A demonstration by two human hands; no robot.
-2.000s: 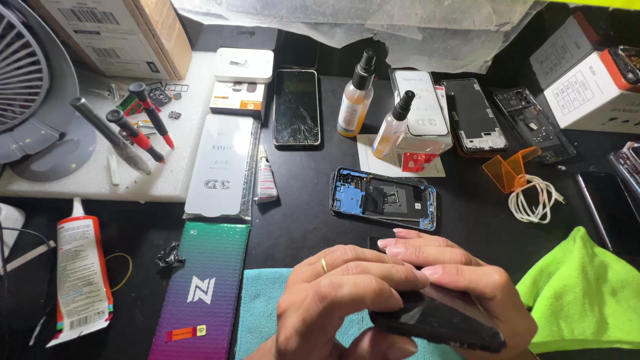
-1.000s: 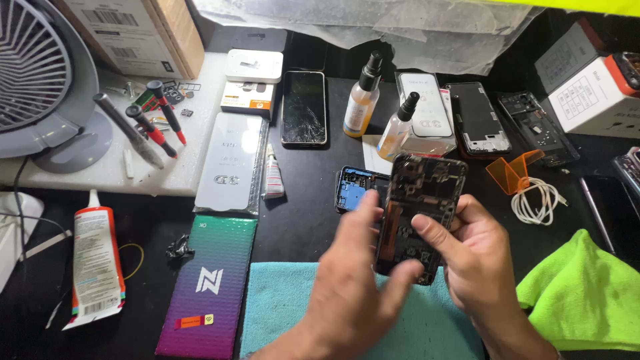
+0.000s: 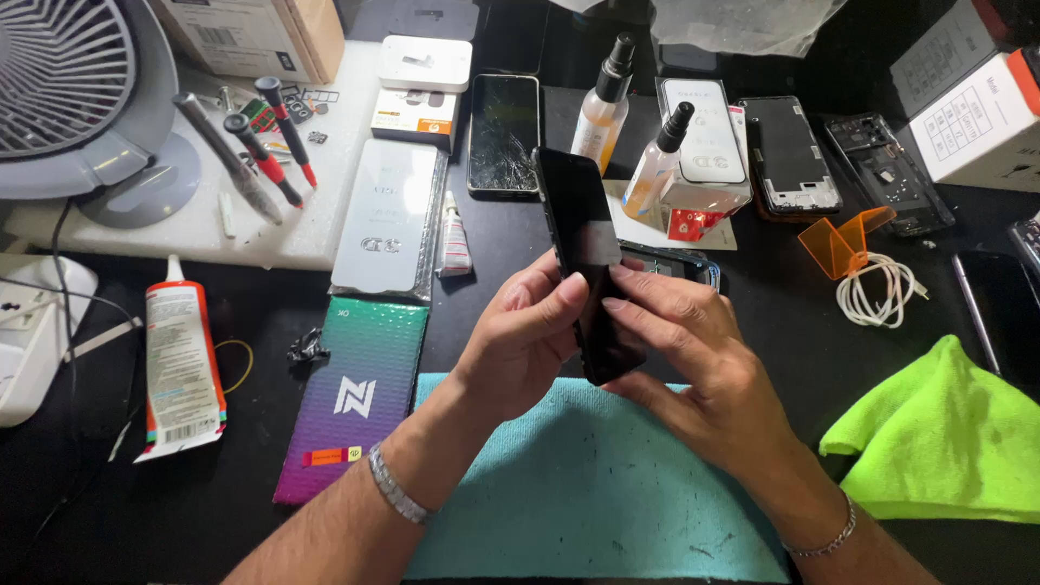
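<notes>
A black smartphone screen assembly (image 3: 587,252) is held up in both hands, tilted, its dark glass towards me. My left hand (image 3: 532,329) grips its left edge, with the thumb on the glass. My right hand (image 3: 691,349) holds the right edge and lower corner between fingertips and thumb. Behind my right fingers lies an opened blue phone housing (image 3: 703,268), mostly hidden. A light blue cloth (image 3: 593,487) is spread beneath my hands.
Two spray bottles (image 3: 605,106) (image 3: 654,166) stand behind the phone. A cracked phone (image 3: 504,134), a glue tube (image 3: 454,240) and a purple-green padded envelope (image 3: 357,406) lie to the left. A coiled white cable (image 3: 877,296) and a green cloth (image 3: 946,443) are at the right.
One second ago the held part showed its inner side with components; now its dark glass faces me. My left hand, then blurred beside it, now grips its left edge.
</notes>
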